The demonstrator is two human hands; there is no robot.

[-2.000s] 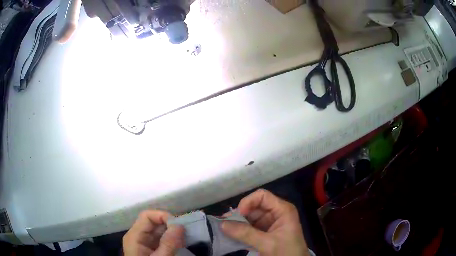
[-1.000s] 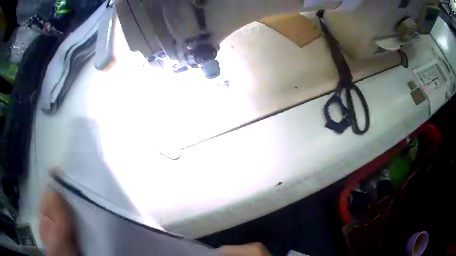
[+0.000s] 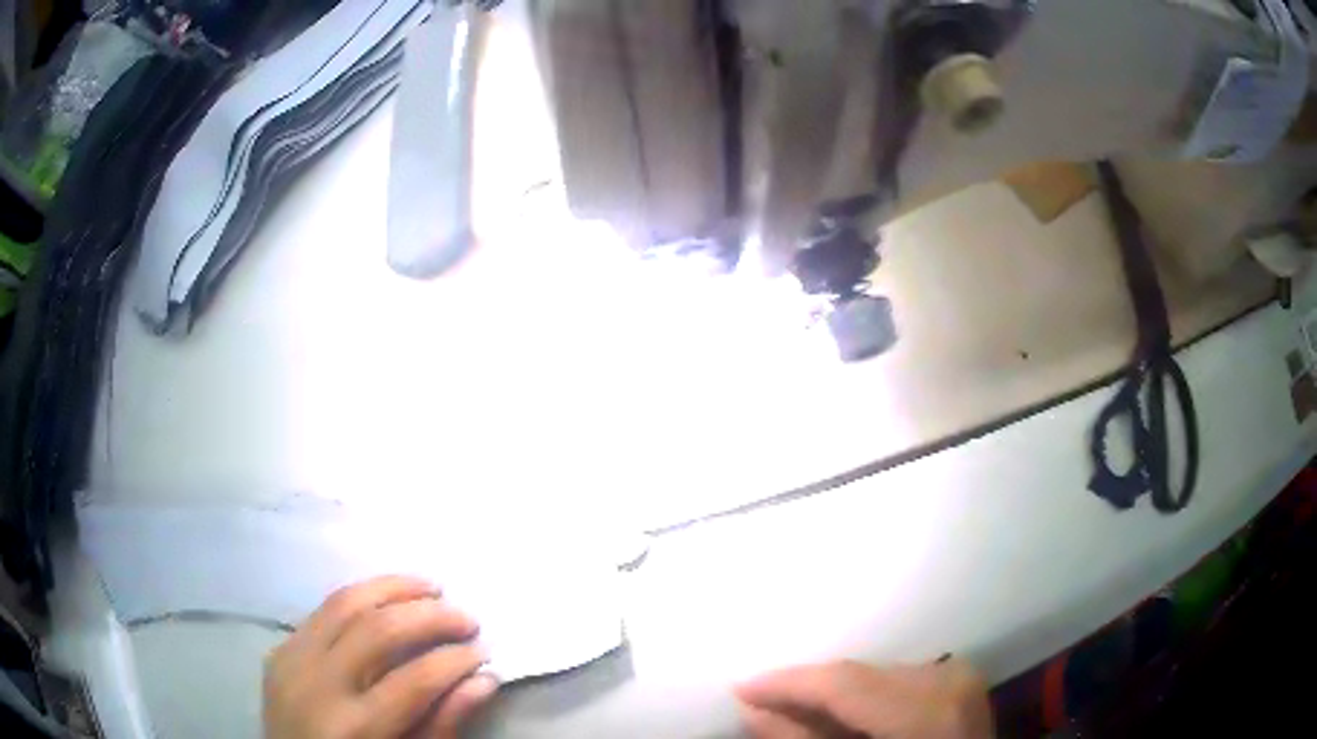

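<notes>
A light grey cut panel (image 3: 202, 563) lies flat on the white table at the lower left, with a dark curved line along part of it. Its right end is washed out by glare. My left hand (image 3: 379, 661) is on the panel with fingers curled over it, holding it. My right hand (image 3: 874, 702) is at the table's front edge, right of the panel's end and apart from it. It is cut off by the bottom edge, and whether it holds anything does not show. The machine head (image 3: 650, 130) is above, its needle area lost in glare.
Black shears (image 3: 1155, 426) lie at the right. A pale stack of panels (image 3: 238, 188) and a dark stack (image 3: 72, 347) are at the left. A rounded grey bar (image 3: 431, 159) hangs left of the head. A red and green basket (image 3: 1127, 650) shows below the table edge, lower right.
The view has shifted left and closer to the machine. The panel, earlier between both hands at the front edge and then swung left, now lies on the table. My right hand is now apart from it.
</notes>
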